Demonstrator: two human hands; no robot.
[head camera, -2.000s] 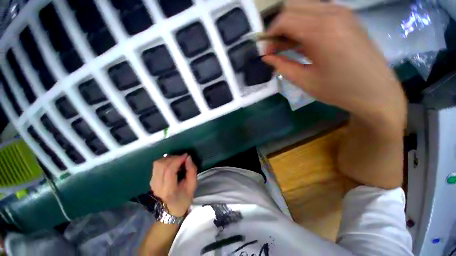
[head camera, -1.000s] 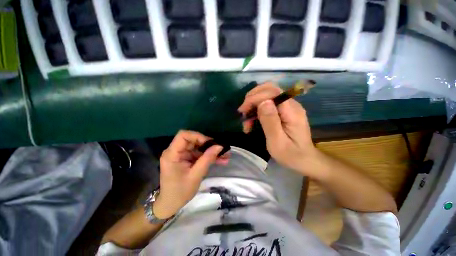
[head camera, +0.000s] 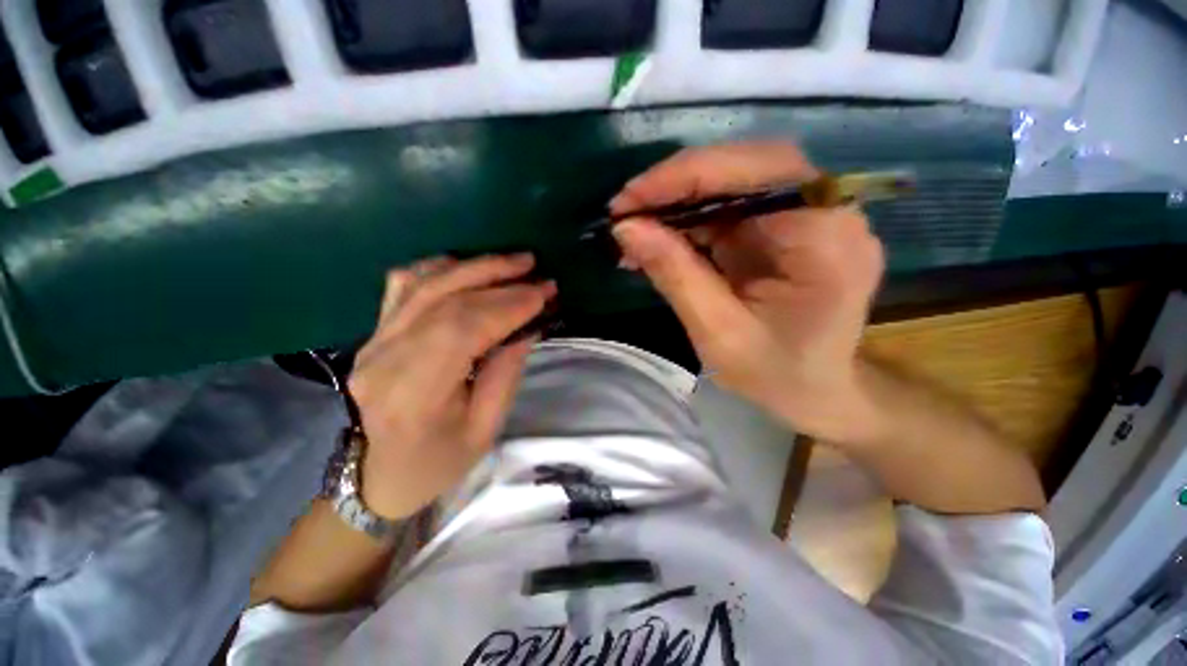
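My right hand (head camera: 768, 273) holds a thin dark pen-like tool (head camera: 742, 206) with a yellowish-clear rear end pointing right. Its narrow tip points left, over the green bench edge. My left hand (head camera: 443, 371) is at the bench's front edge with its fingers curled, back of the hand up. A bit of something dark shows by its fingertips, but the hand hides most of it and I cannot tell how it is held. The white foam tray (head camera: 521, 98) lies beyond, with black pieces (head camera: 397, 29) in its pockets.
A silvery sheet with rows of tiny dots (head camera: 931, 195) lies on the green bench (head camera: 260, 247) at right. Clear plastic film (head camera: 1106, 137) is beyond it. A wood-coloured board (head camera: 996, 371) is below right, and a white machine (head camera: 1132, 455) at the right edge. Grey fabric (head camera: 169, 507) is at left.
My right hand has come back from the tray with the tool, towards my left hand. My left hand first held a small black piece up, then turned over. The view has shifted.
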